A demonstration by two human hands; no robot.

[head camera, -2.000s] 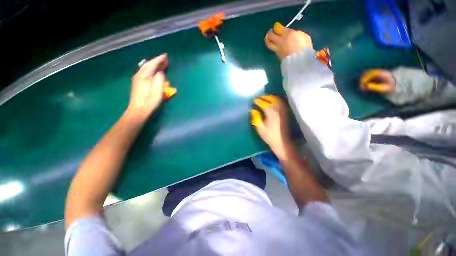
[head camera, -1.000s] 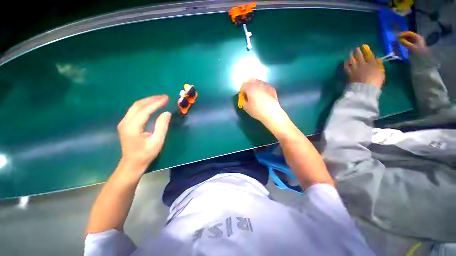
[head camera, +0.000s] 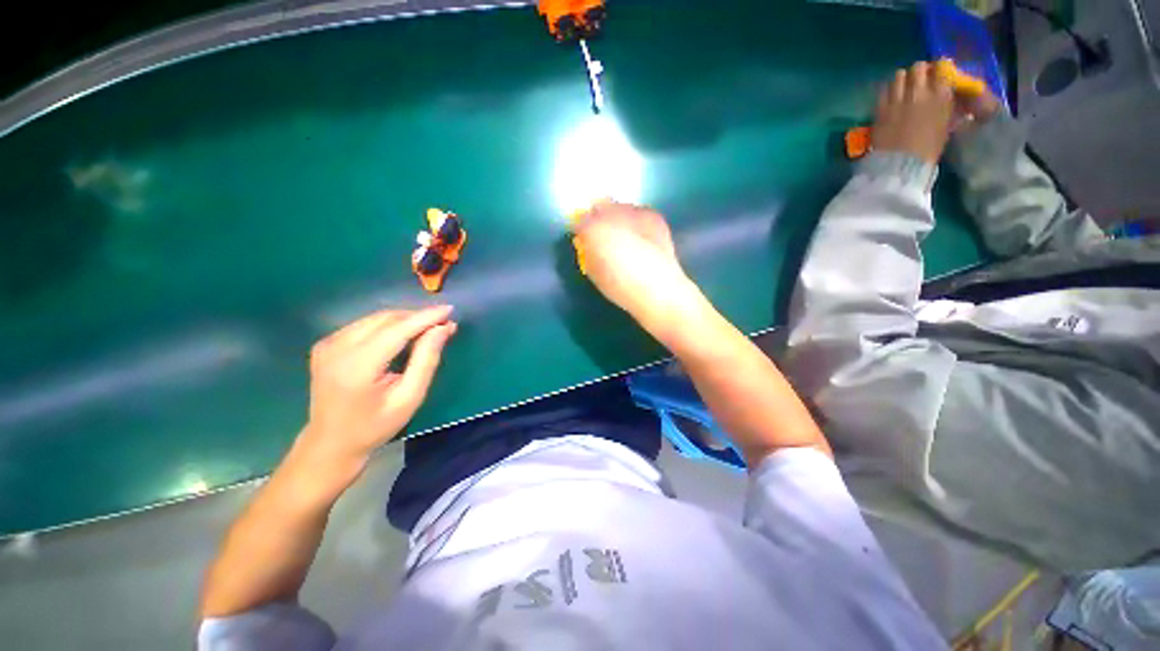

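An orange unit with dark round parts and a small white part (head camera: 438, 251) lies on the green bench (head camera: 293, 165), just beyond my left fingertips. My left hand (head camera: 379, 371) is bare and low over the bench, not touching the unit. Its thumb and forefinger tips are close together; whether they pinch something small cannot be seen. My right hand (head camera: 626, 254) has yellow finger covers and is curled, palm down, right of the unit. Its fingertips are mostly hidden, so I cannot tell whether it holds anything.
Another orange unit (head camera: 571, 18) with a thin silver rod (head camera: 593, 76) lies at the bench's far edge. At right, a neighbour's hands (head camera: 918, 115) are beside an orange piece (head camera: 859, 141) and a blue bin (head camera: 963, 45). A light blue stool (head camera: 693, 426) is below the bench edge.
The near unit, earlier by my left hand, now lies free. My left thumb and forefinger, spread a second ago, have come together. The neighbour's hands moved right to the bin, then closer together.
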